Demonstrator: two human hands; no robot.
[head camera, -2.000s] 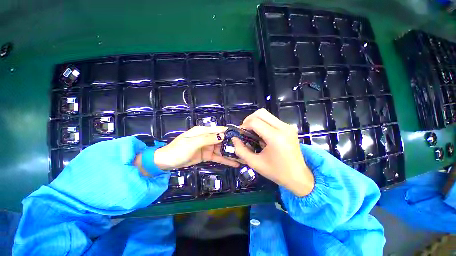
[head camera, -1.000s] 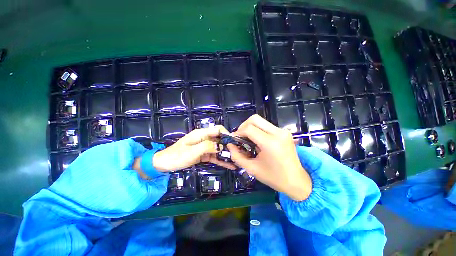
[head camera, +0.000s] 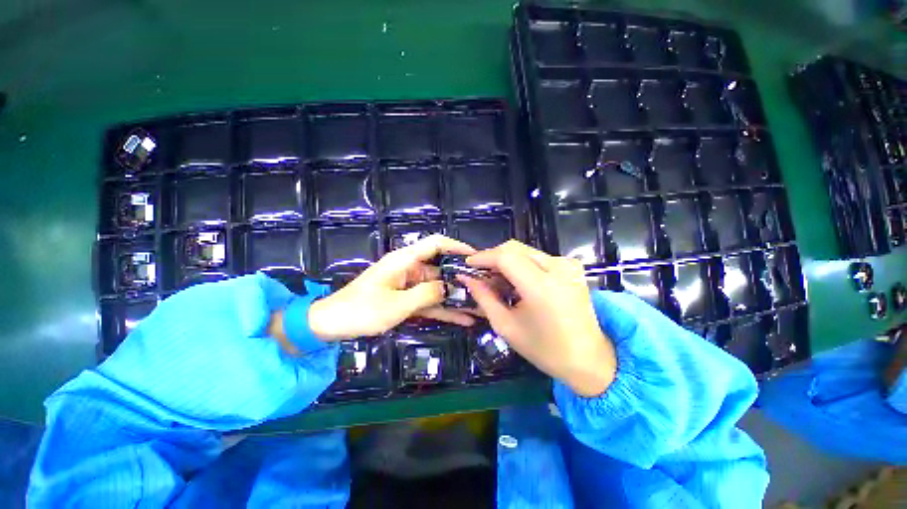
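Observation:
My left hand (head camera: 383, 295), bare with a blue wrist band, holds a small black electronic module (head camera: 457, 292) with a pale patch above the lower right of the left tray. My right hand (head camera: 542, 313) has its thumb and fingers on the same module from the right; fingers hide much of it. I cannot make out tweezers. The left black tray (head camera: 271, 196) has modules in several pockets, at its left side, under my hands and along the near row.
A thicker black tray (head camera: 656, 149) stands to the right, with a tiny wired part (head camera: 629, 169) in a pocket. Another tray stack (head camera: 845, 149) and small dark round parts (head camera: 863, 275) are at the far right. A neighbour's blue sleeve (head camera: 845, 398) is at the lower right.
Both hands stay over the same spot. The module in them has tilted slightly and my fingers have shifted a little around it.

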